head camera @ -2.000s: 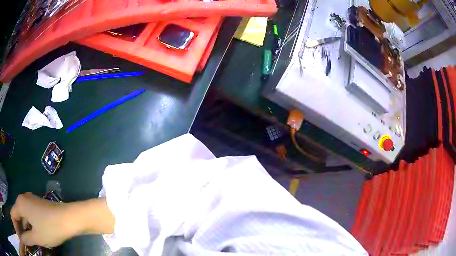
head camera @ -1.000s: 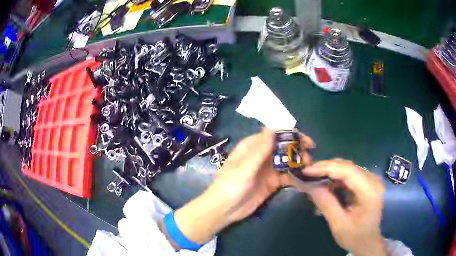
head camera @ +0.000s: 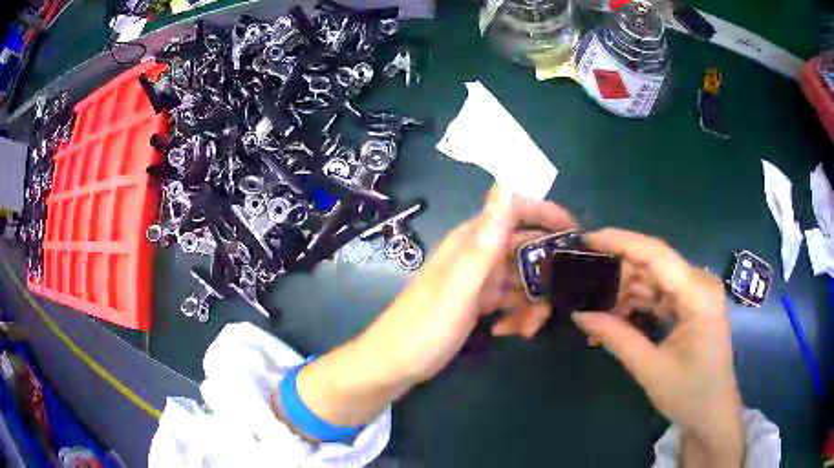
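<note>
My left hand (head camera: 457, 283), with a blue wrist strap, holds a watch housing (head camera: 533, 266) with its open inner side and metal rim showing. My right hand (head camera: 663, 315) holds a dark, rounded-square display screen (head camera: 585, 281) by its edges. The screen overlaps the right part of the housing. Whether the two touch, and any flex cable between them, is hidden. Another open watch housing (head camera: 750, 278) lies on the green mat to the right.
A large heap of black spring clamps (head camera: 274, 137) lies to the left, beside a red foam tray (head camera: 99, 206). White paper (head camera: 501, 142) lies ahead. Two clear bottles (head camera: 625, 69) stand at the back. A small part with an orange tail (head camera: 711, 105) and a blue stick (head camera: 803, 343) lie right.
The housing's inside with orange flex faced up between my hands; now the dark screen is held over its right side. My right hand has risen and turned. The view has shifted slightly.
</note>
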